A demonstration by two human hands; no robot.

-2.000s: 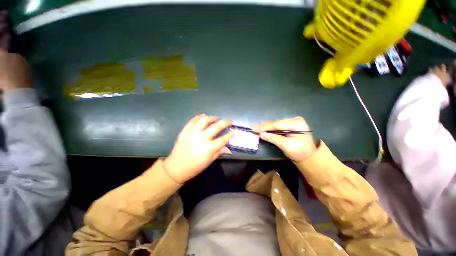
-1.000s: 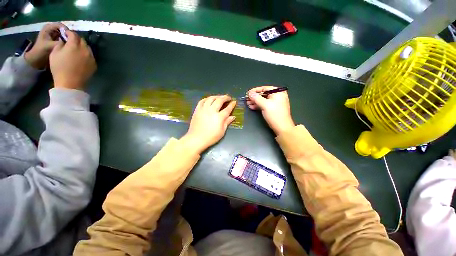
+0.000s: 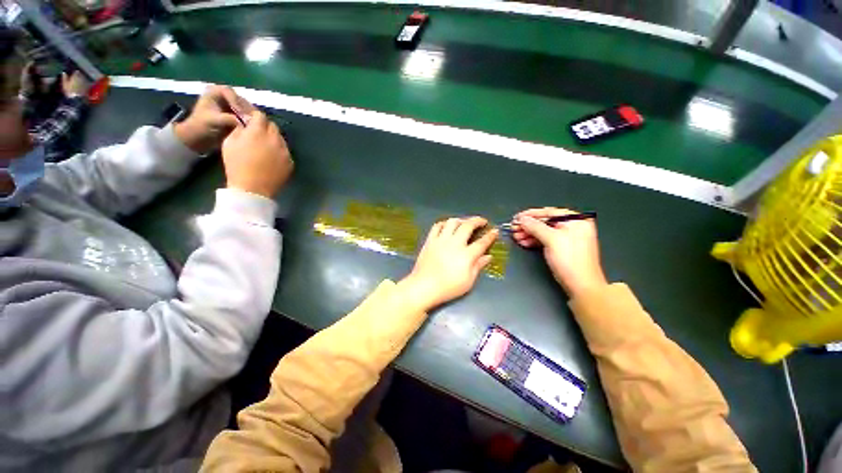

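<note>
The tape sheet (image 3: 374, 224) with gold-brown blocks lies on the dark green bench. My left hand (image 3: 452, 259) lies on its right part, pressing it down, fingertips near the sheet's upper right. My right hand (image 3: 565, 242) holds the dark-handled tweezers (image 3: 571, 218); their metal tips point left toward my left fingertips, at the sheet's right end. Whether a tape piece is in the tips cannot be told. The open phone unit (image 3: 531, 371) lies on the bench nearer to me, pinkish end to the left, white area to the right, touched by neither hand.
A yellow desk fan (image 3: 801, 249) stands at the right, its white cord (image 3: 794, 406) running down. A pale rail (image 3: 517, 157) separates the bench from the green conveyor belt (image 3: 351, 69), which carries two red-ended units (image 3: 605, 124). A person in a grey sleeve (image 3: 222, 277) works at the left.
Two seconds ago both hands were at the unit by the bench edge; now they are at the tape sheet. Over the last second they have stayed there while the view shifted left and up.
</note>
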